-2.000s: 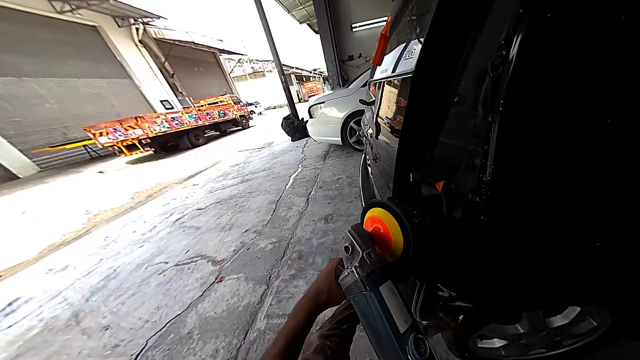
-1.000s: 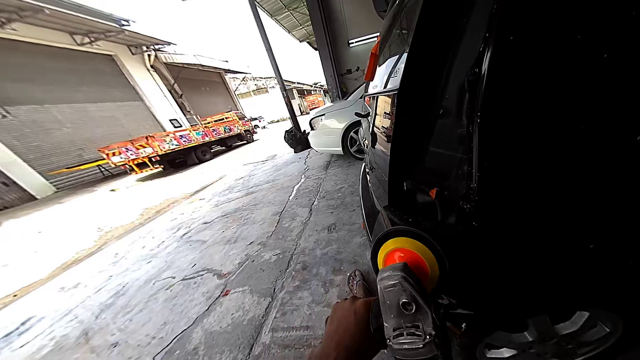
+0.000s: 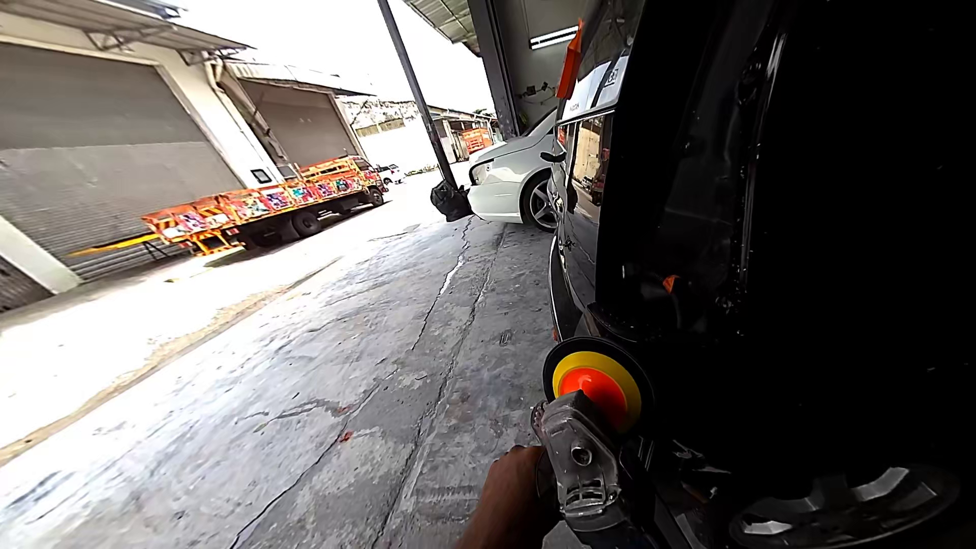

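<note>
My left hand (image 3: 520,488) is closed at the left side of the head of a rotary polisher (image 3: 583,465), gripping what seems to be its side handle. The polisher has a worn metal gear housing and a round pad (image 3: 598,385) with a black rim, a yellow ring and an orange-red centre. Its pad is at the lower body of a black vehicle (image 3: 587,221); whether it touches cannot be told. The tool's rear body runs down into shadow at the bottom edge. My right hand is not in view.
A wheel (image 3: 846,503) lies in shadow at the lower right. Ahead stand a white car (image 3: 507,183), a slanting post (image 3: 419,91) and a black bag (image 3: 450,201). A colourful flatbed truck (image 3: 274,200) is parked by roller shutters (image 3: 99,152). The concrete floor (image 3: 366,366) is cracked.
Since two seconds ago the polisher has swung from a slant to nearly upright in view, its body no longer showing at the left of the wheel. My left hand stays at its head.
</note>
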